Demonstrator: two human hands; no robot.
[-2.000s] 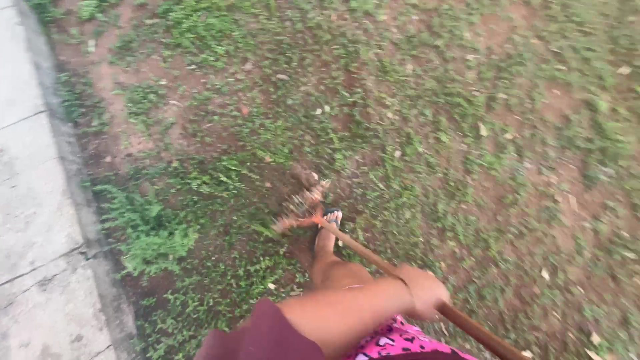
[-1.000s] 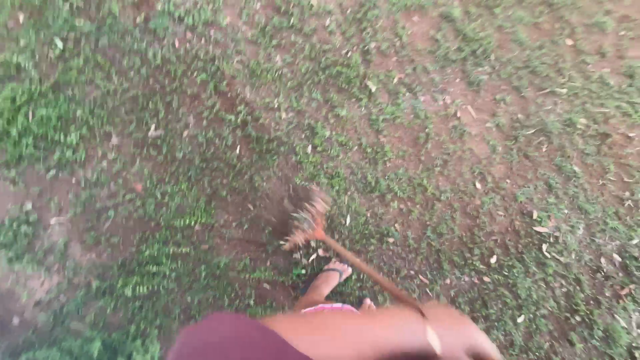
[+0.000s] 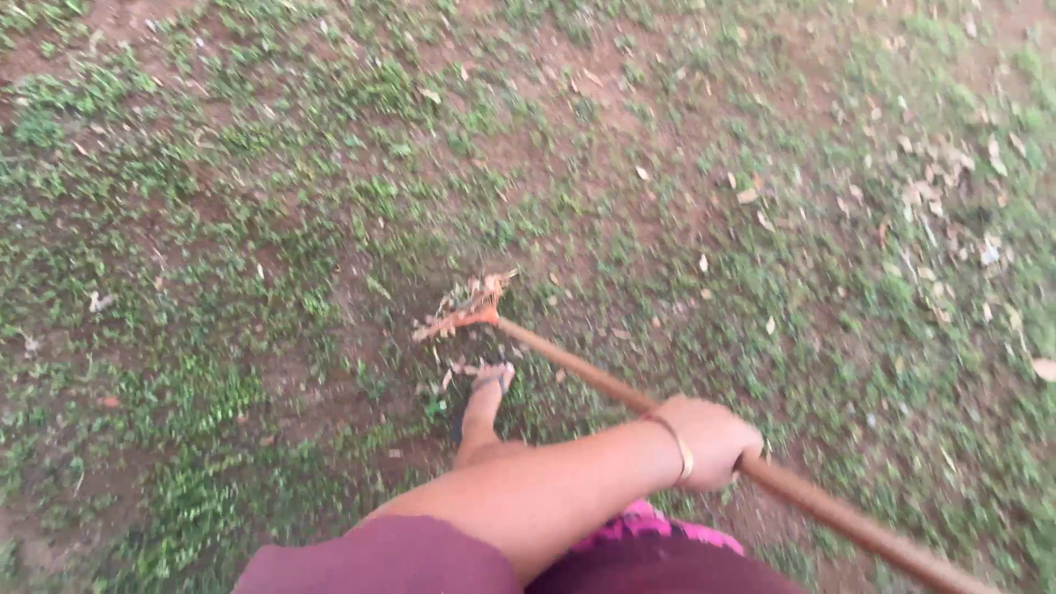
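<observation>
My left hand point(image 3: 708, 441), with a gold-coloured bangle at the wrist, is closed around the wooden handle of a rake point(image 3: 577, 365). The handle runs from the lower right corner up to an orange fan-shaped rake head point(image 3: 488, 313) near the middle of the view. Dry leaves and debris cling to the head, which is low over or on the ground just beyond my foot point(image 3: 488, 388) in a dark sandal. The lower end of the handle leaves the frame at the lower right. My right hand is outside the view.
Patchy low grass point(image 3: 346, 190) and reddish bare soil cover the ground. A loose scatter of dry leaves point(image 3: 932, 186) lies at the right, with more single leaves around it. A few pale bits lie in the grass at the left.
The view has shifted over the ground; the concrete strip seen at the left two seconds ago is out of frame. My left hand still holds the rake handle.
</observation>
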